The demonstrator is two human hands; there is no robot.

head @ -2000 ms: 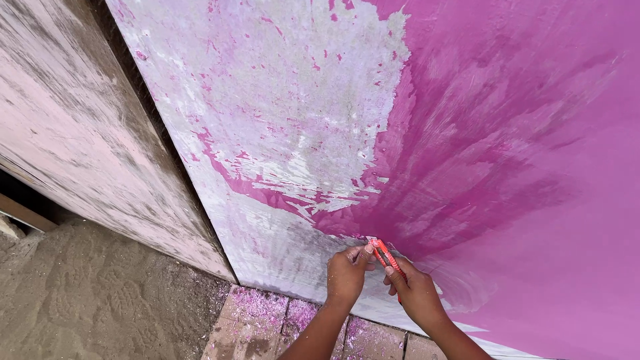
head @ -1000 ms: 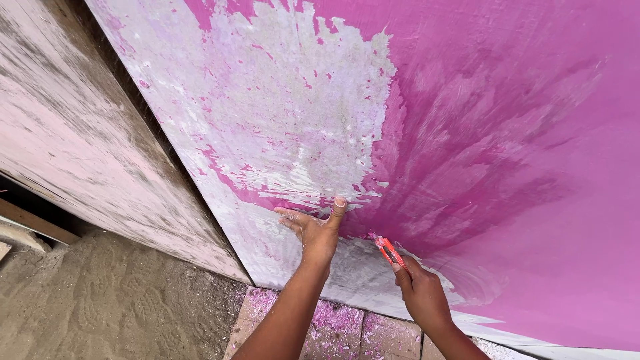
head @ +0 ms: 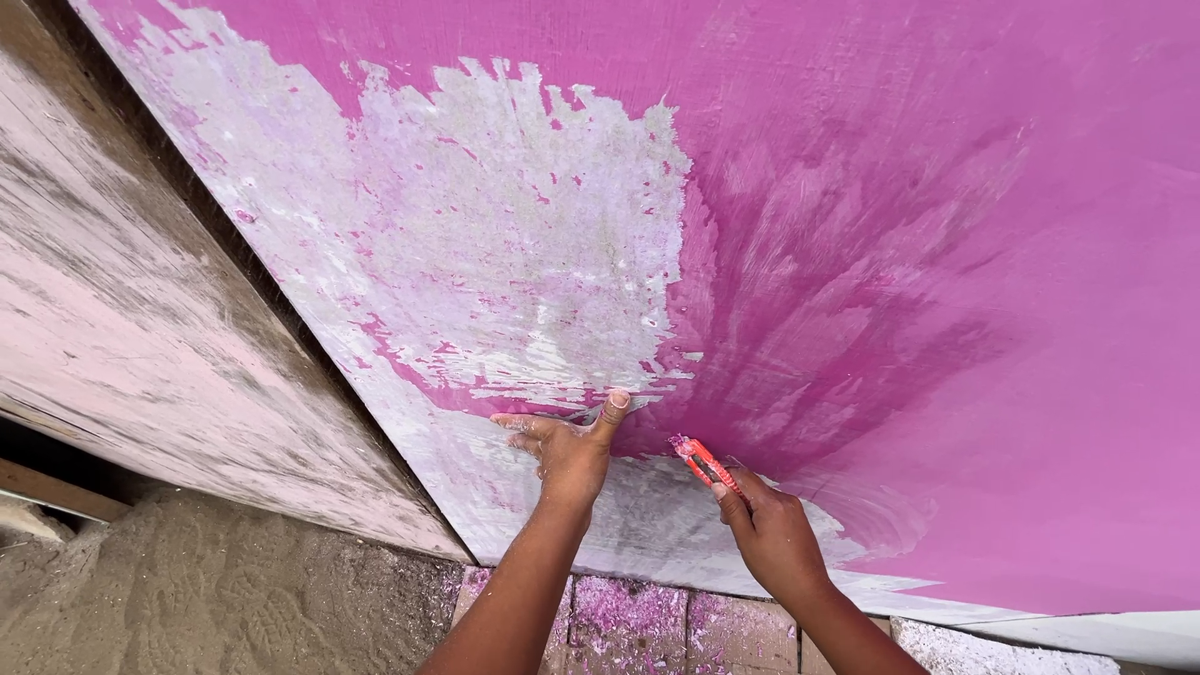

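A large panel with magenta paint [head: 937,309] fills most of the view, and a pale scraped patch [head: 525,216] shows on its left part. My left hand [head: 572,450] lies against the panel at the lower edge of that patch, fingers spread, thumb up, holding nothing. To its right, my right hand [head: 773,530] grips a red-orange utility knife [head: 710,469]. The tool's front end is at the magenta paint and has purple paint bits on it; its blade cannot be made out.
Tiles [head: 628,623] strewn with magenta paint flakes run along the panel's foot. Sandy ground [head: 225,581] lies at the lower left. A weathered pale pink board [head: 178,309] stands left of the panel, beyond a dark gap. White flakes [head: 984,652] lie at the bottom right.
Two seconds ago both hands were together at the knife. My left hand has since moved left and up onto the panel, fingers spread. My right hand has kept the knife.
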